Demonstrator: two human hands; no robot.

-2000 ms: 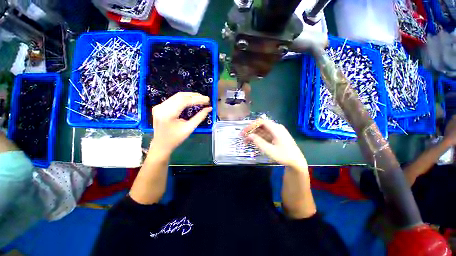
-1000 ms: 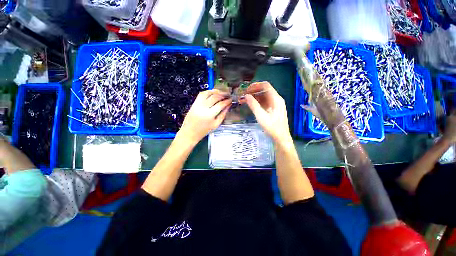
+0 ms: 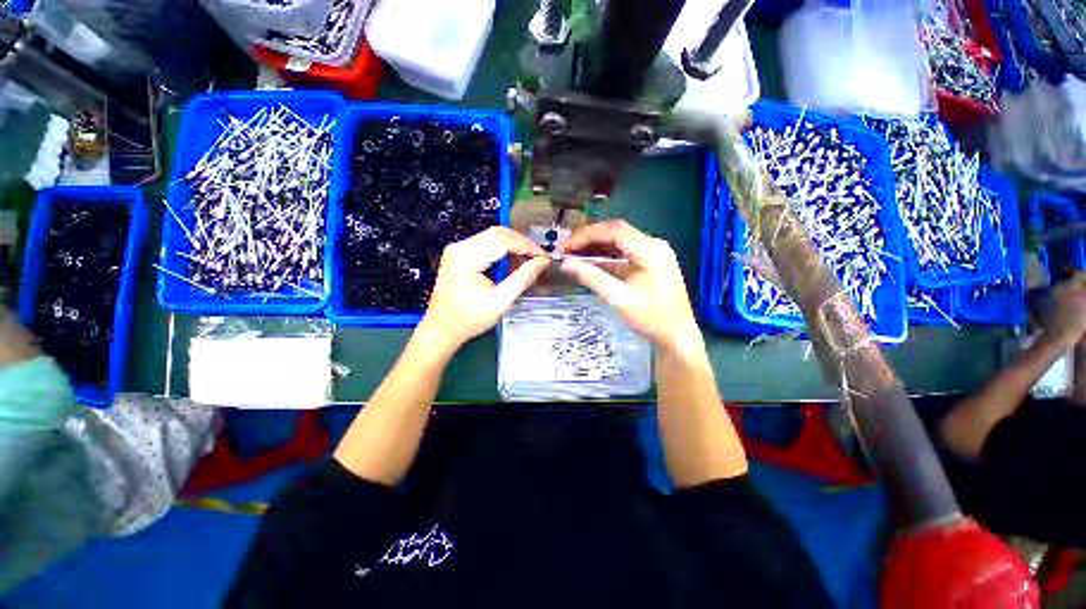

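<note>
My left hand (image 3: 482, 286) and my right hand (image 3: 631, 280) meet fingertip to fingertip just in front of the press fixture (image 3: 536, 218), under the dark hand press (image 3: 592, 140). My right hand pinches a thin silver rod (image 3: 601, 259) that points right, lying nearly level. My left fingertips hold a tiny dark piece at the rod's left end; its shape is too small to tell. The clear parts box (image 3: 575, 351) with small silver pins lies below my hands at the bench edge.
Left of the press are a blue bin of black fittings (image 3: 423, 214) and a blue bin of silver rods (image 3: 260, 202). Right are blue bins of dark-ended rods (image 3: 822, 220). The press lever (image 3: 828, 315) slants down to its red knob (image 3: 959, 569). People's arms show at both sides.
My left hand has come from the black-fittings bin and my right hand from the clear box to meet at the press. Since one second ago, both have drawn slightly toward me.
</note>
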